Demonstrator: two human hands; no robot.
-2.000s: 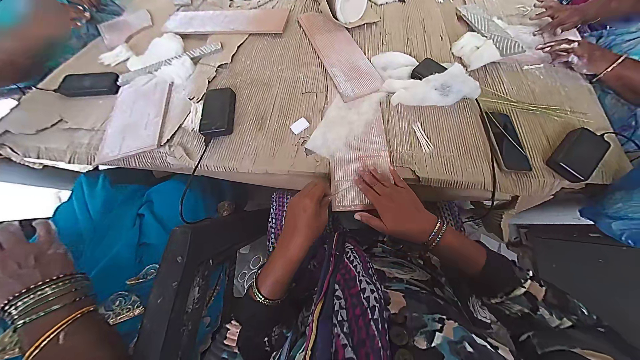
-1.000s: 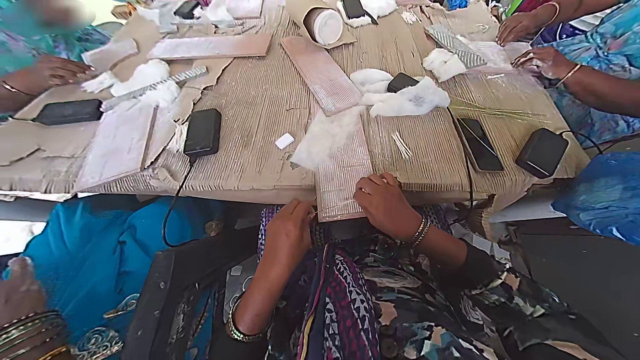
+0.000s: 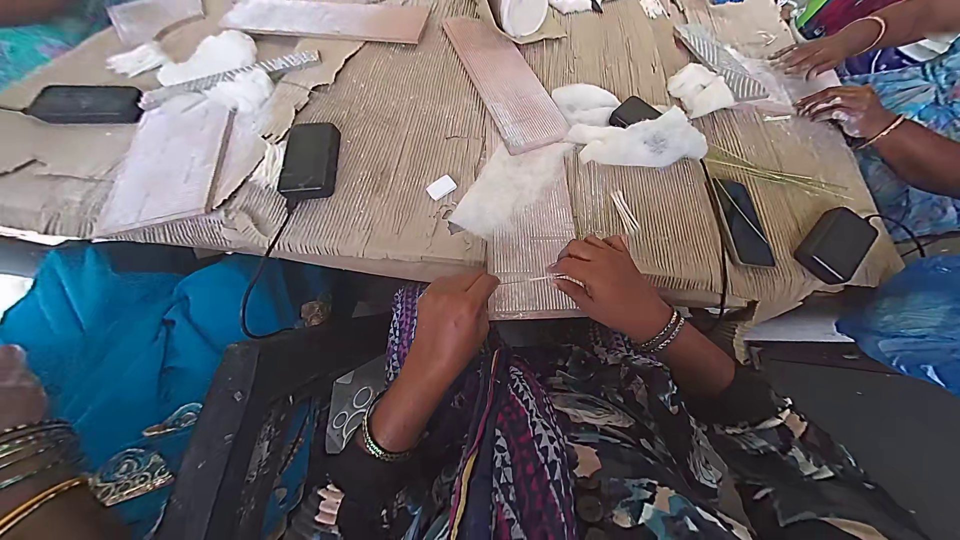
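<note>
My left hand (image 3: pixel 456 311) is closed on one end of a thin stick (image 3: pixel 525 280) at the near table edge. My right hand (image 3: pixel 611 281) pinches the other end, which has a whitish tip. Both hands are over the near end of a ridged pinkish board (image 3: pixel 529 251), which lies lengthwise toward me. A pad of white cotton wool (image 3: pixel 510 187) covers part of that board. Several short white-wrapped sticks (image 3: pixel 624 212) lie just beyond my right hand, and a small white block (image 3: pixel 441 187) lies to the left of the cotton.
Corrugated cardboard (image 3: pixel 390 150) covers the table. Around my board are a second ridged board (image 3: pixel 506 82), more cotton wool (image 3: pixel 649 140), a black box with a cable (image 3: pixel 309 161), a smartphone (image 3: pixel 742 223) and another black box (image 3: pixel 836 244). A co-worker's hands (image 3: pixel 844 109) are at the right.
My right hand lay flatter on the board two seconds ago; its fingers are now curled and raised around the stick's end. The stick now shows between both hands.
</note>
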